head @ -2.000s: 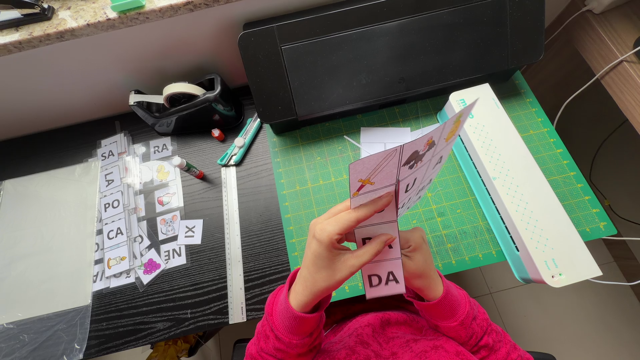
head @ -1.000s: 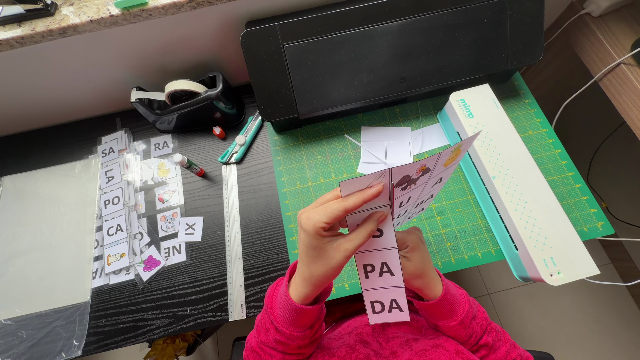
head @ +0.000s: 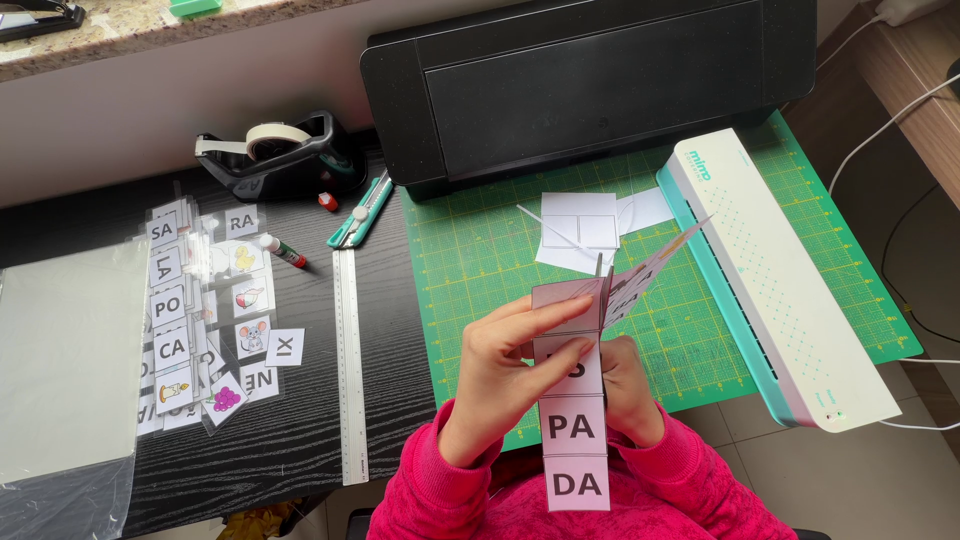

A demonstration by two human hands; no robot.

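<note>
My left hand (head: 517, 367) pinches a printed paper sheet (head: 576, 480) by its left strip, thumb and fingers across the upper squares. The strip hangs down and bears syllables in boxes; the other part of the sheet folds away to the upper right and shows pictures and letters. Behind the paper is my right hand (head: 628, 386), mostly hidden. Two narrow blades of scissors (head: 606, 271) stick up at the line between the strip and the rest of the sheet; their handles are hidden behind the paper, at my right hand.
A green cutting mat (head: 480, 300) carries paper scraps (head: 577, 217) and a white laminator (head: 780, 277), with a black printer (head: 592, 90) behind. To the left lie a ruler (head: 350, 375), a utility knife (head: 361, 214), a glue stick (head: 283, 251), a tape dispenser (head: 281, 154), laminated cards (head: 171, 307) and plastic film (head: 67, 375).
My left hand has shifted its hold on the strip, and the strip hangs lower. The scissors' blades now show above the sheet's top edge, and the sheet's right part has swung more edge-on.
</note>
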